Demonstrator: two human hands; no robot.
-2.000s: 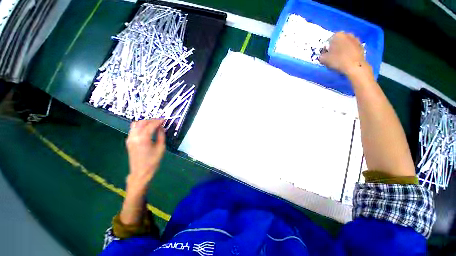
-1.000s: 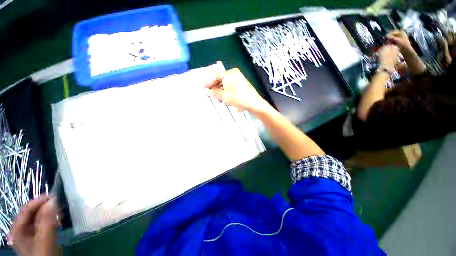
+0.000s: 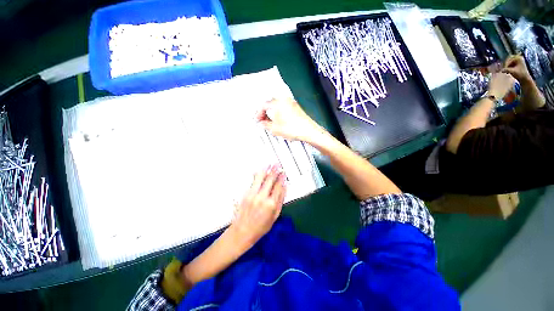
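A large white packing sheet (image 3: 164, 164) lies in front of my body, overexposed, with ribbed edges. A few thin dark parallel lines, apparently laid shafts (image 3: 293, 157), show near its right edge. My right hand (image 3: 285, 119) is over the sheet's upper right, fingertips pinched together at the upper end of these lines; whether it holds a small part is too small to tell. My left hand (image 3: 262, 197) is low over the sheet's right part, fingers extended and close together near the lines' lower ends; its fingertips are too washed out to show whether they hold anything.
A blue bin (image 3: 164, 82) of small white bits stands beyond the sheet. Black trays with shafts stand at left (image 3: 64, 182) and right (image 3: 389, 130). A clear plastic bag (image 3: 425, 51) lies beyond the right tray. Another person's hands (image 3: 501, 85) work at small trays at far right.
The view has swung right. My right hand has gone from the blue bin to the sheet's right part. My left hand has moved from the left tray to the sheet, near my right hand.
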